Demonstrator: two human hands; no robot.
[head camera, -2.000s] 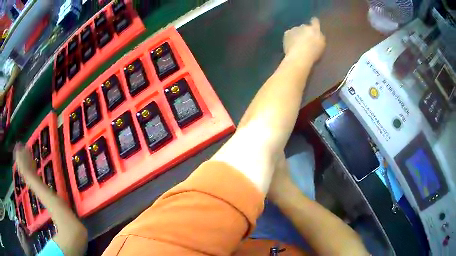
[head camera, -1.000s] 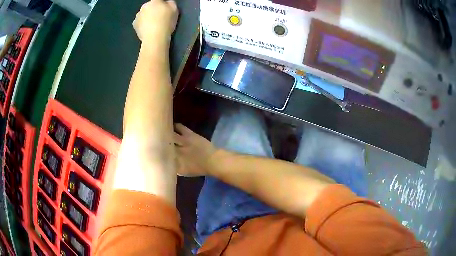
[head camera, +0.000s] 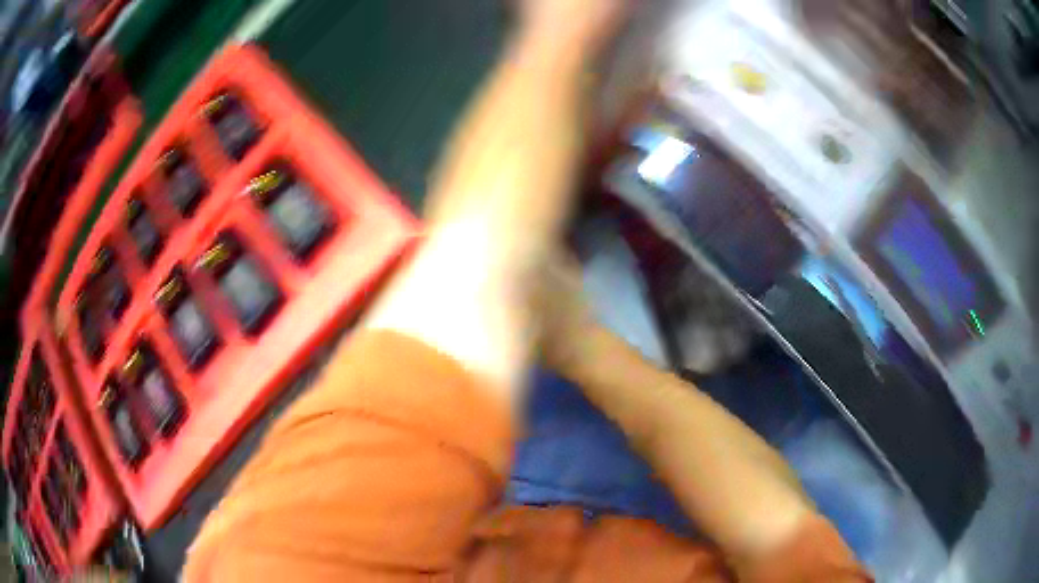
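The picture is blurred. My left arm reaches up across the middle, and my left hand (head camera: 564, 21) is cut off by the top edge, so its fingers cannot be made out. My right hand (head camera: 549, 305) is low in front of my body, partly hidden behind my left forearm; its fingers do not show clearly. A red-orange phone tray (head camera: 370, 216) lies to the left of my left arm. It holds two rows of dark closed flip phones (head camera: 243, 287) with pale labels and yellow marks.
The white tester (head camera: 786, 125) stands at the right with its blue-purple display (head camera: 925, 253). A black smartphone (head camera: 735, 216) lies below it on a dark shelf. Another red tray (head camera: 55, 456) is at the far left. The dark green work surface (head camera: 365, 80) is beyond the near tray.
The view has swung back left, so more of the phone tray shows and the tester sits further right. My left arm remains stretched out; my right hand is now more hidden behind it.
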